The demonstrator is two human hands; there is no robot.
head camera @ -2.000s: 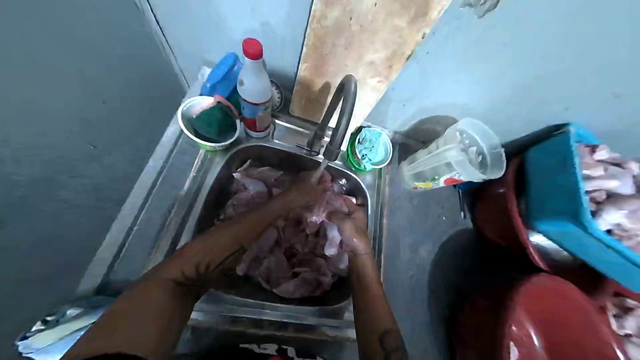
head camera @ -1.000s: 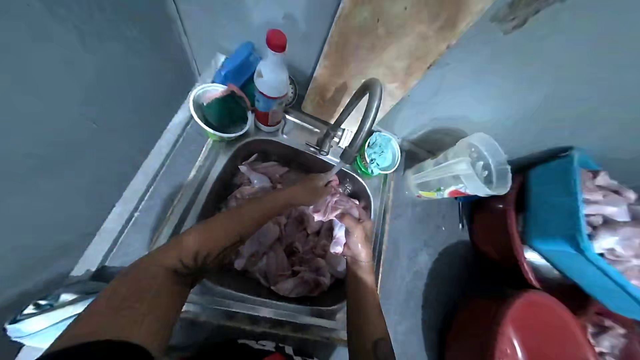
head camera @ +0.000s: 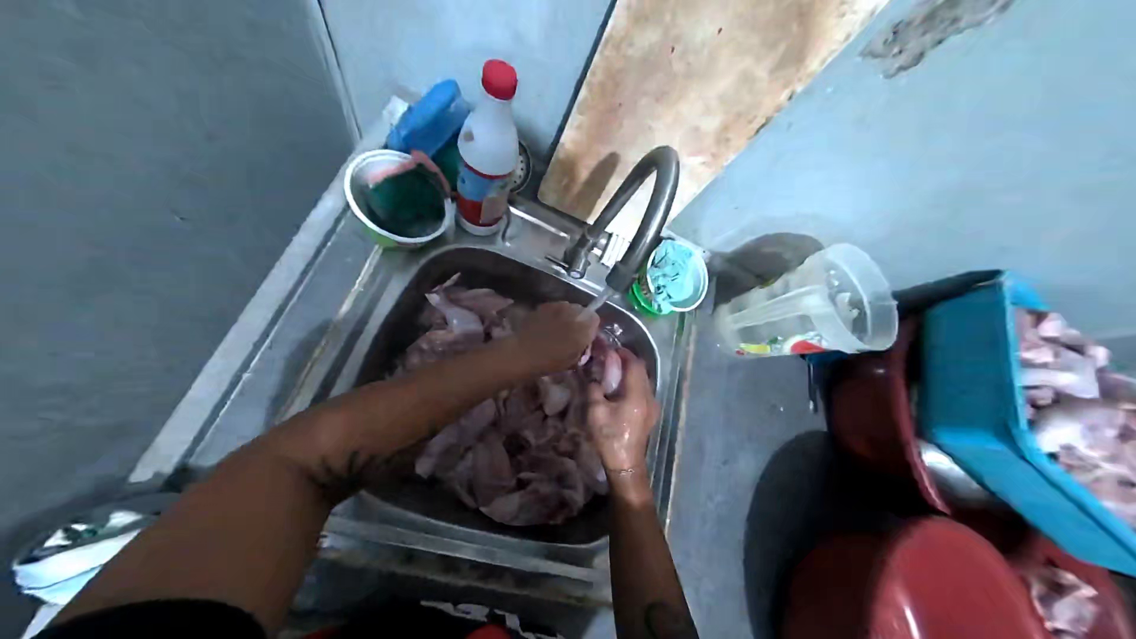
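Raw chicken pieces [head camera: 524, 461] fill much of the stainless steel sink basin [head camera: 577, 534]. Water runs from the curved faucet [head camera: 661, 191] onto the far side of my left hand [head camera: 557, 337], whose fingers are closed around the end of a chicken piece and partly hidden. To its right, my wet right hand [head camera: 624, 410] grips the same area of raw chicken [head camera: 611, 371], with a pale rounded part showing between thumb and fingers. Whether both hands hold one piece or two, I cannot tell.
Behind the sink stand a bowl with a scouring pad [head camera: 399, 200], a red-capped plastic bottle [head camera: 488, 160] and a small tub [head camera: 679, 277]. A clear plastic pitcher [head camera: 812, 306] stands right. Farther right are a blue crate of chicken [head camera: 967, 382] and red tubs [head camera: 954, 586].
The raw chicken stretched between my hands a second ago is now bunched closer to my right hand, and mostly covered by my fingers.
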